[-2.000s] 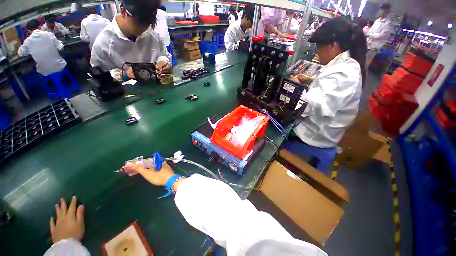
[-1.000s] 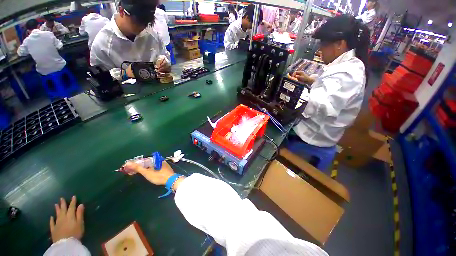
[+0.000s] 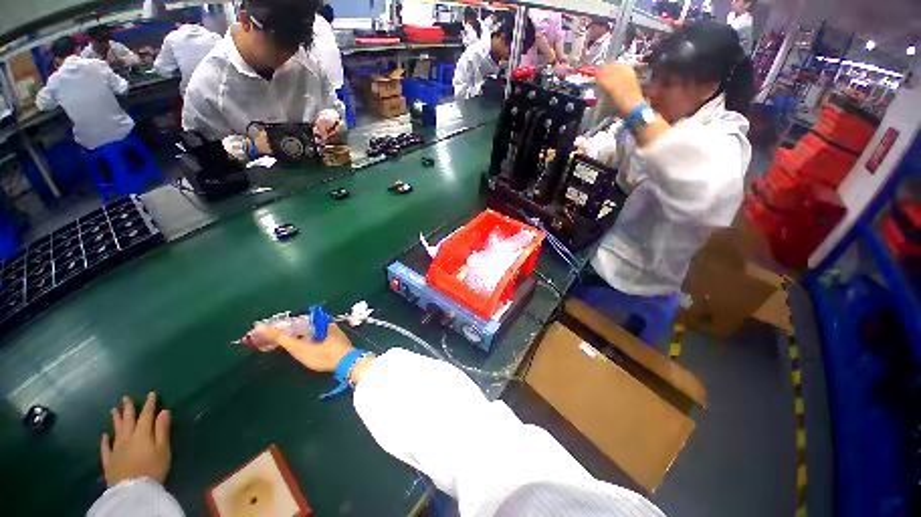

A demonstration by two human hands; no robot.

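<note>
My right hand (image 3: 309,348) holds a dispensing syringe (image 3: 289,326) with pinkish contents and a blue adapter at its rear, its reddish tip pointing left above the green surface (image 3: 182,303). A clear-grey hose (image 3: 409,335) runs from the adapter to the right. My left hand (image 3: 136,442) lies palm down on the green surface, fingers spread, holding nothing. A small black part (image 3: 39,418) sits left of my left hand. More black parts (image 3: 286,231) lie spaced farther up the surface. A flat pale pad (image 3: 259,491) with an orange-brown border lies between my hands.
A dispenser controller (image 3: 441,309) carries a red bin (image 3: 486,263) with clear bags. A tall black rack (image 3: 537,151) stands behind it. An open cardboard box (image 3: 606,404) is at the right. A black compartment tray (image 3: 76,252) is at far left. One person sits across, another at the right.
The black parts have shifted along the green surface; the nearest has moved right, closer to my left hand. The person at the right has raised an arm. My hands have stayed in place.
</note>
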